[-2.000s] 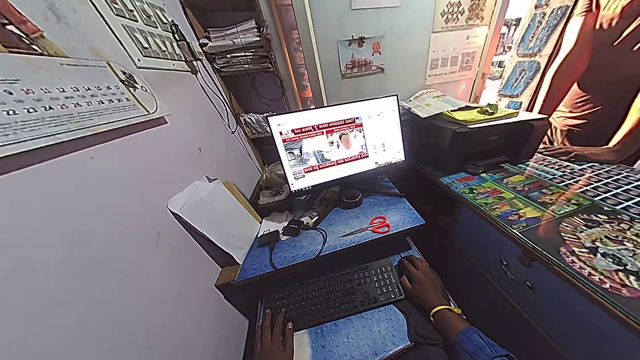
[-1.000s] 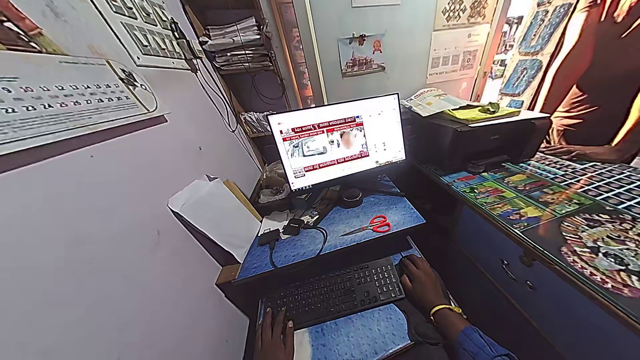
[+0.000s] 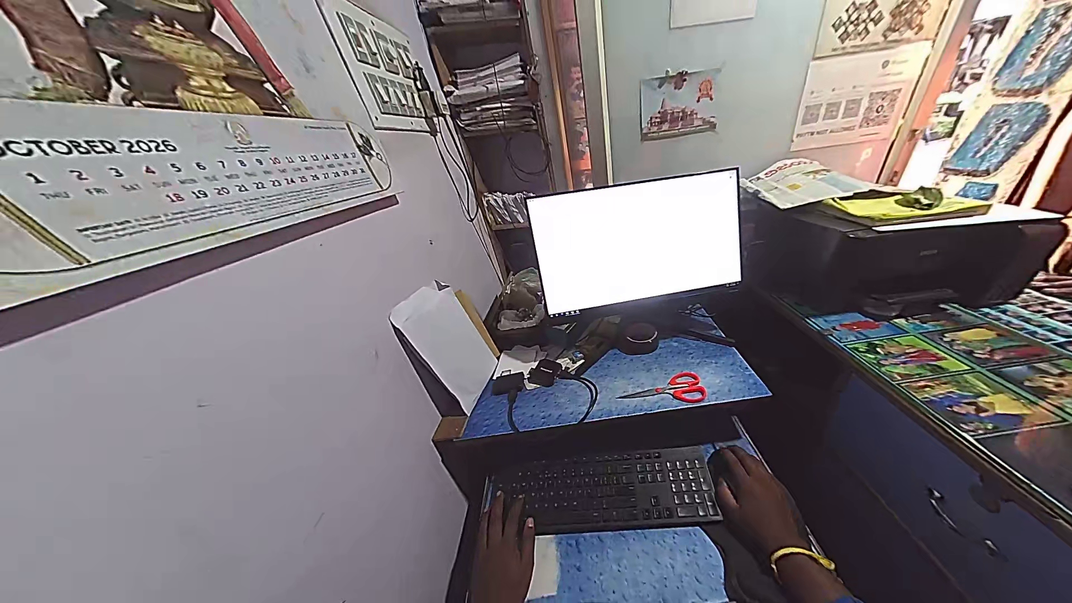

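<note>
My left hand (image 3: 504,544) rests with its fingertips at the lower left corner of a black keyboard (image 3: 599,494) on the pull-out tray. Over a dark computer mouse (image 3: 727,471), right of the number keys, lies my right hand (image 3: 758,507), a yellow band at its wrist. The monitor (image 3: 636,247) behind shows a blank white screen. Red-handled scissors (image 3: 685,387) lie on the blue desktop (image 3: 620,402), near a roll of dark tape (image 3: 638,337) and black cable connectors (image 3: 544,373).
A black printer (image 3: 913,260) with papers and a yellow packet (image 3: 913,205) on top stands at the right. Beside it runs a counter with photo prints (image 3: 904,356). A white envelope (image 3: 448,339) leans on the left wall, near a calendar (image 3: 193,184).
The monitor has gone from a page with pictures and red banners to plain white. The person standing at the far right is no longer in view. Both my hands stay in place.
</note>
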